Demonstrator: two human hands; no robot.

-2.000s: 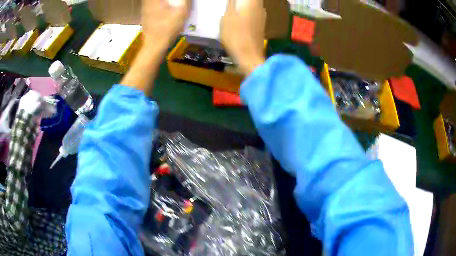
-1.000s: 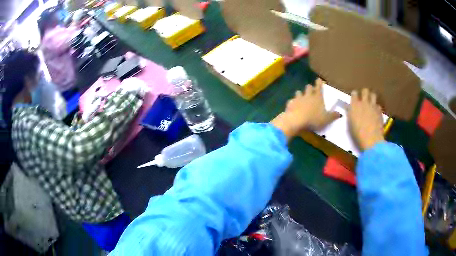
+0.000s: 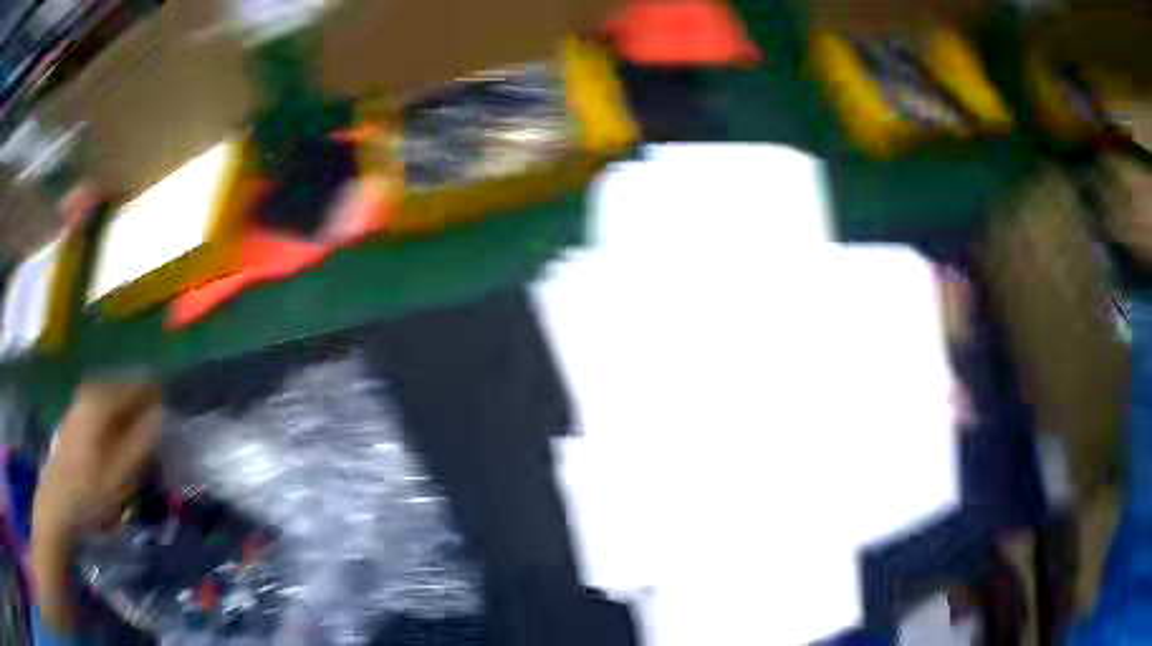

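The view is strongly blurred. My left hand is at the left edge, beside the crinkled clear plastic bag with dark cables and red tips. Its fingers are too blurred to show whether they hold anything. A blurred skin-toned shape above a blue sleeve at the right edge appears to be my right hand; it is cut off by the edge and its fingers cannot be made out. Flat white cross-like box inserts lie on the black mat between my arms.
Yellow boxes line the green belt across the back. One open box holds items in clear film; another has a white insert on top. Orange-red cards lie beside them. A blurred brown carton flap stands at right.
The view has swung right, bringing the white inserts into sight. My hands have left the white insert in the yellow box and are now far apart. The neighbour has left the picture.
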